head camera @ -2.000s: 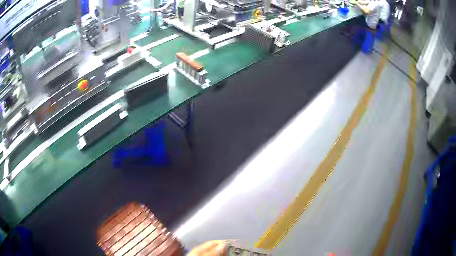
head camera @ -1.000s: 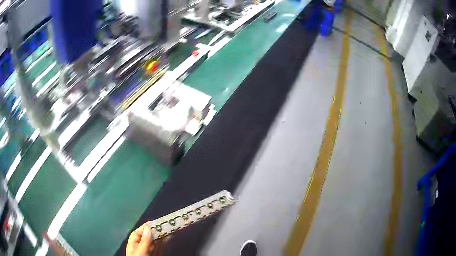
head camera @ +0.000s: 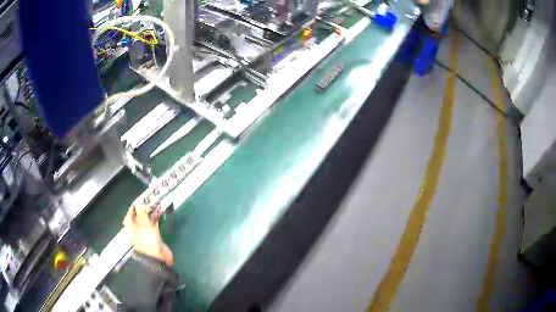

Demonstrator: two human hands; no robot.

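A pale metal fixture block [head camera: 171, 178] with a row of round holes is over the white rail at the bench's inner side. My left hand [head camera: 145, 231], bare with a dark sleeve, holds its near end with the fingers around it. Whether the block touches the rail cannot be told. My right hand is not in the picture. Another block [head camera: 330, 78] with a row of holes lies farther along the green bench top [head camera: 268, 164].
Machines stand left of the rail, with a blue upright cover [head camera: 61, 67] and a pale looped hose [head camera: 172, 52]. A small blue bin [head camera: 385, 19] is at the far bench. A person [head camera: 434, 13] is beyond, near blue stool legs [head camera: 427, 56]. An aisle with yellow lines runs right.
My left hand has moved the holed block from over the bench's outer edge and floor to the white rail. The view has moved forward along the bench; the white-topped unit has left the picture.
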